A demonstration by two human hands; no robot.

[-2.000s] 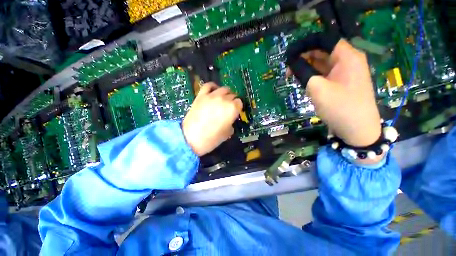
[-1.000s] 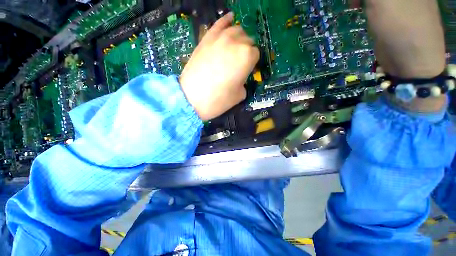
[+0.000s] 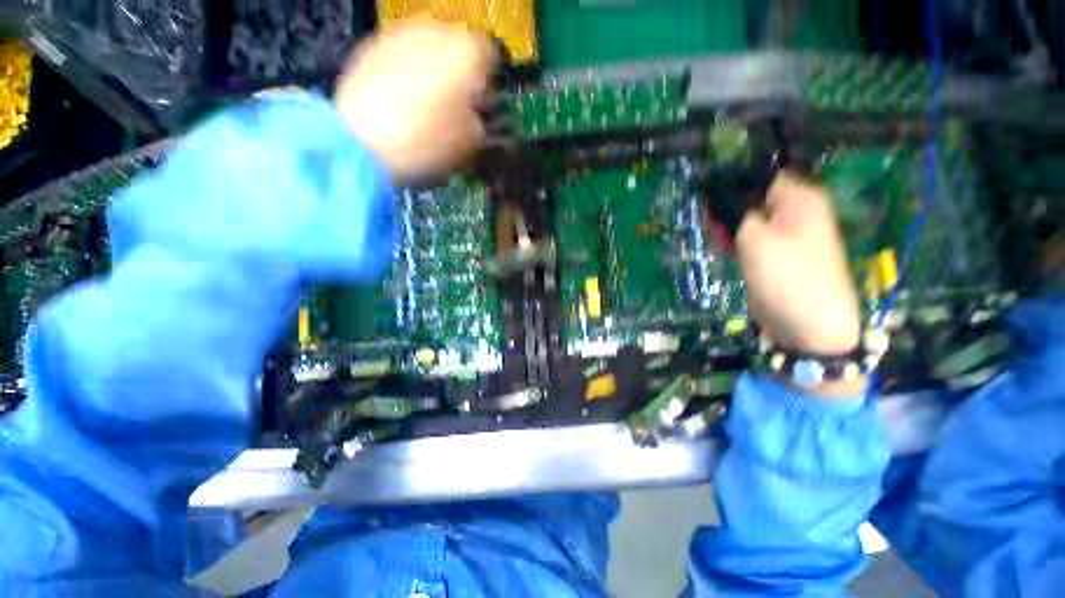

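Note:
A green circuit board (image 3: 642, 251) crowded with silvery and white parts sits in a black carrier in front of me. My right hand (image 3: 806, 269), with black coverings on its fingers, is over the board's right part; whether its fingertips hold anything is hidden. My left hand (image 3: 420, 99) is blurred, at the front edge of the heap of small yellow components (image 3: 514, 21); I cannot tell if it holds one. A narrow green strip board (image 3: 607, 105) lies above the main board. A yellow block (image 3: 592, 297) stands on the board's lower left.
Another board (image 3: 450, 269) lies to the left, partly behind my left sleeve. Greenish clamps (image 3: 666, 409) line the carrier's near edge above a metal rail (image 3: 526, 464). A blue cord (image 3: 931, 175) hangs at the right. A blue sleeve (image 3: 993, 432) of another person is at the right.
My left hand has moved up and left from the board's left edge to the yellow heap. My right hand, earlier reaching past the top edge, is back over the board. The view has shifted.

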